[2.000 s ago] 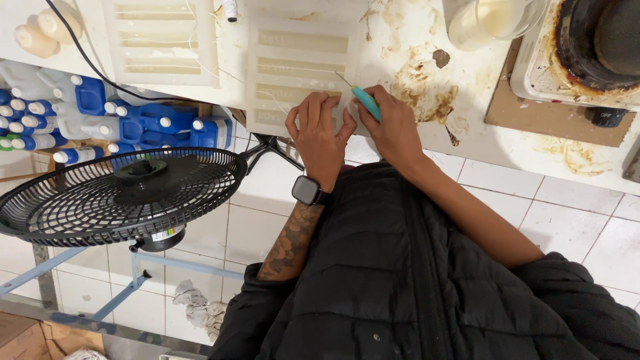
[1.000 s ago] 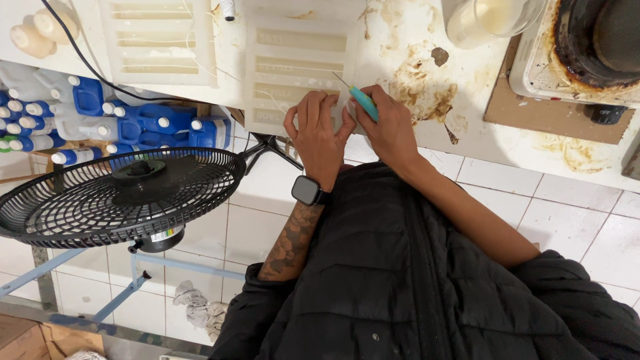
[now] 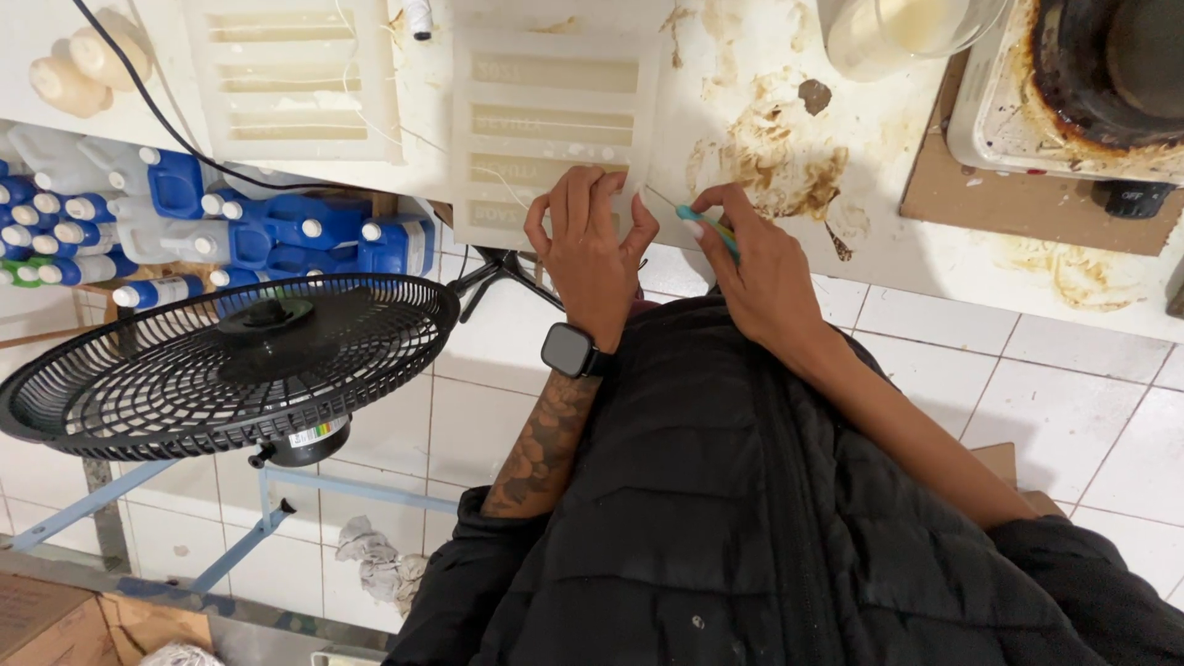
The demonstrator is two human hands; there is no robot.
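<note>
A pale silicone mould [image 3: 555, 95] with long slots bearing raised letters lies on the stained white table. My left hand [image 3: 592, 222] rests over the mould's near right corner, fingers bent and apart; whether it pinches anything thin cannot be told. To its right, my right hand [image 3: 758, 259] holds a thin pointed tool with a turquoise handle [image 3: 708, 227], its tip directed up and left toward the mould's right edge. A thin white string [image 3: 504, 185] lies over the mould's lower left. A second slotted mould [image 3: 291, 83] lies farther left, with white string across it.
A clear jug of pale liquid [image 3: 879, 37] stands near a stained hot plate [image 3: 999, 139] on cardboard. A spool [image 3: 419, 18] stands behind the moulds. A black fan [image 3: 231, 370] is left of my arm, below the table; blue and white jugs [image 3: 305, 222] crowd beneath a black cable.
The pointed tool has shifted down and tilted lower in my right hand, away from the slots. My left hand's thumb and index finger are spread wider than before.
</note>
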